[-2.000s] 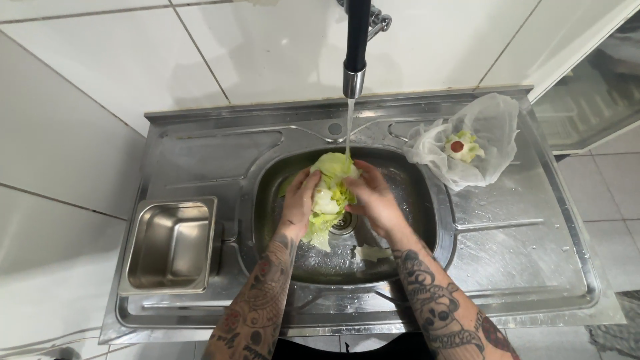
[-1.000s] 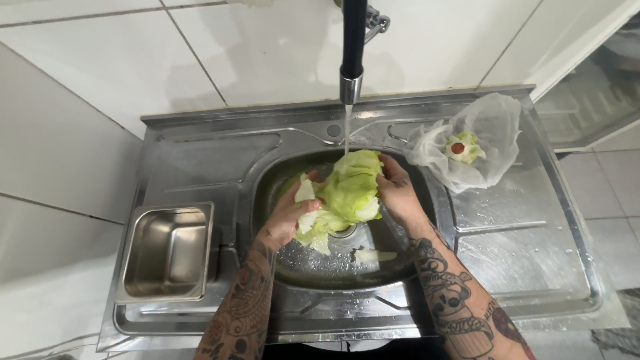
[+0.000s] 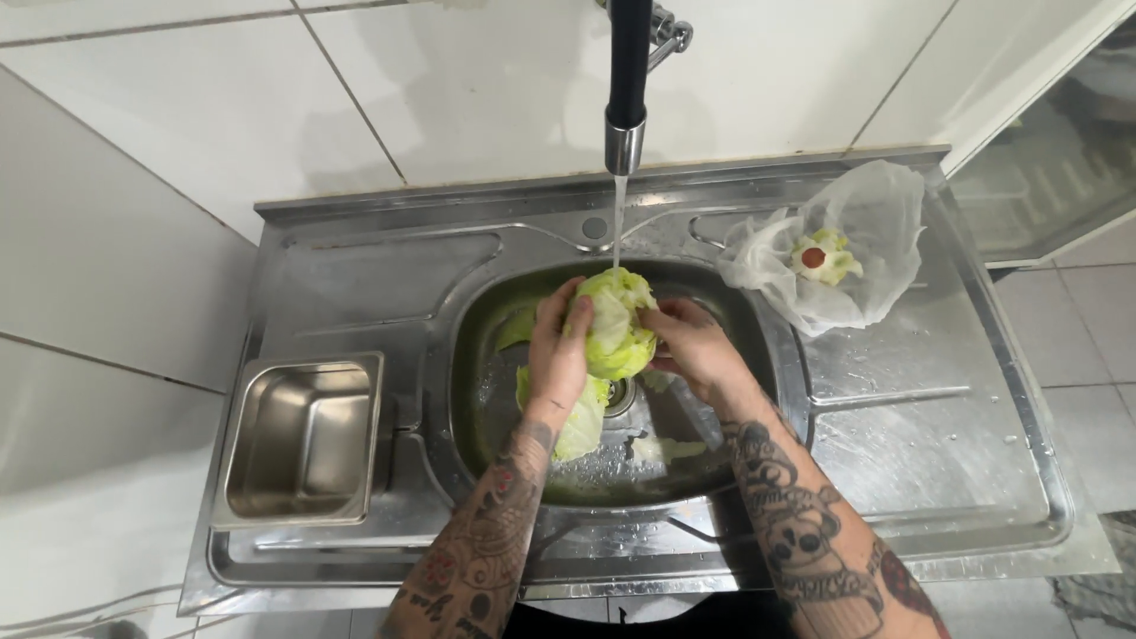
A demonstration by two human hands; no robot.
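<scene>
A compact head of lettuce is held between both my hands over the stainless steel sink basin. My left hand grips its left side, and my right hand has its fingers against the right side. Water runs from the faucet spout onto the top of the head. Below my left hand, a loose lettuce leaf lies in the basin beside the drain. A pale leaf piece rests nearer the front, and another green leaf is at the basin's left wall.
A rectangular steel container stands on the left drainboard. On the right drainboard, a translucent plastic bag holds a lettuce piece with a reddish-brown cut stem. A tiled wall rises behind the sink.
The large leaf around my left hand has come away from the head and now lies in the basin. Both hands have closed around the smaller head under the water.
</scene>
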